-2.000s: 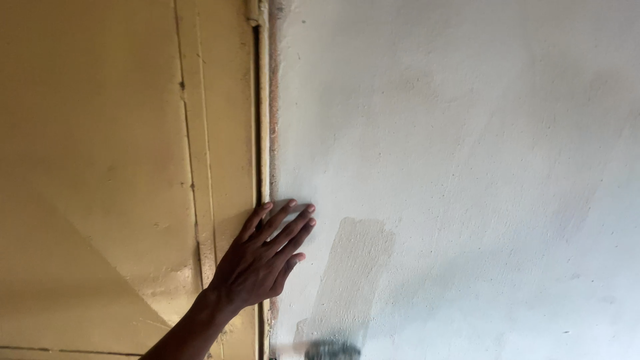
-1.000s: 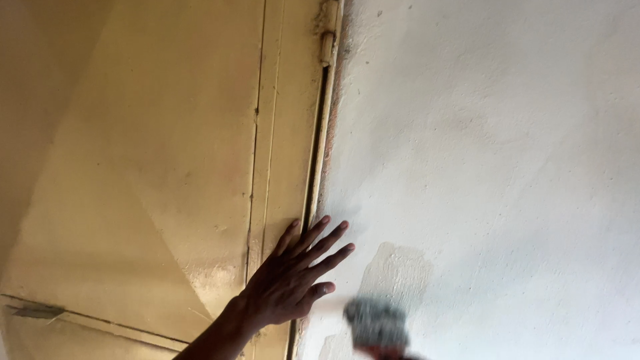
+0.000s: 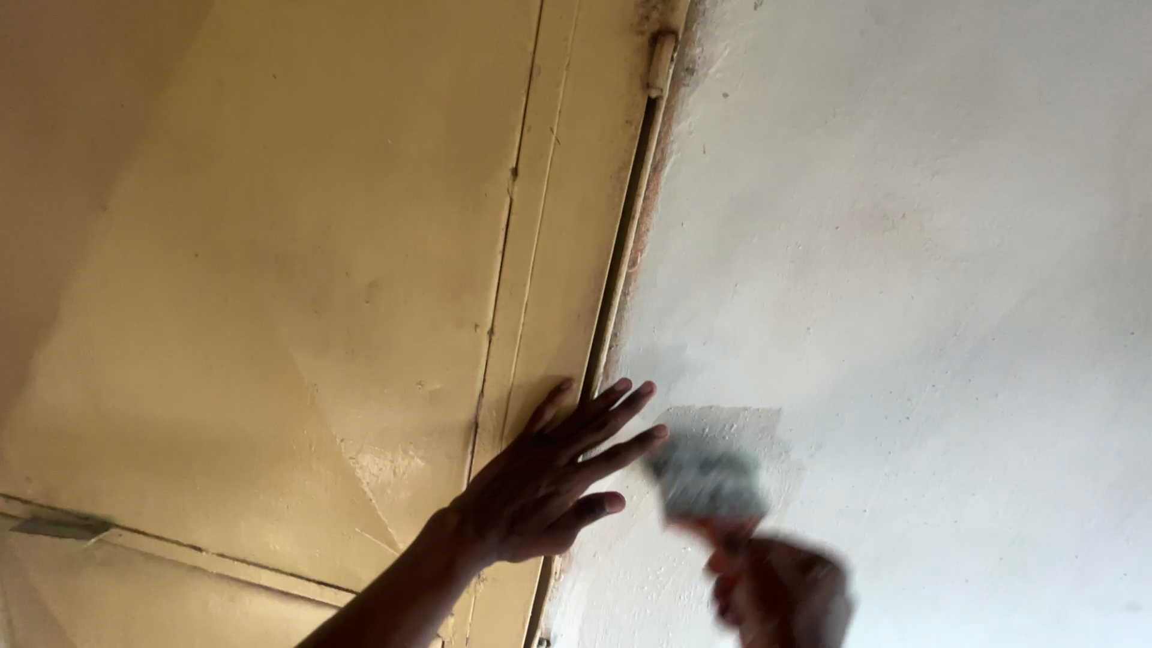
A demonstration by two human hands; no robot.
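My left hand (image 3: pixel 549 481) rests with spread fingers over the edge of a yellow-painted door (image 3: pixel 342 270) and its frame, fingertips reaching the white wall (image 3: pixel 918 297). Nothing is held in it. At the lower right, my right hand (image 3: pixel 783 585) grips the orange handle of a scraper or putty knife (image 3: pixel 711 481), whose broad grey blade is smeared and blurred. The blade lies over a darker, damp-looking patch (image 3: pixel 765 427) on the wall, just right of my left fingertips. Whether the blade touches the wall cannot be told.
A hinge (image 3: pixel 662 65) sits high on the door's edge. Along the frame runs a dark gap, with a rough brownish strip (image 3: pixel 641 243) of wall beside it. A horizontal seam (image 3: pixel 225 562) crosses the door at the lower left, with a grey piece (image 3: pixel 61 526) on it.
My right hand has come into view at the lower right, and the tool in it has moved up beside my left hand. The view has shifted and tilted toward the door.
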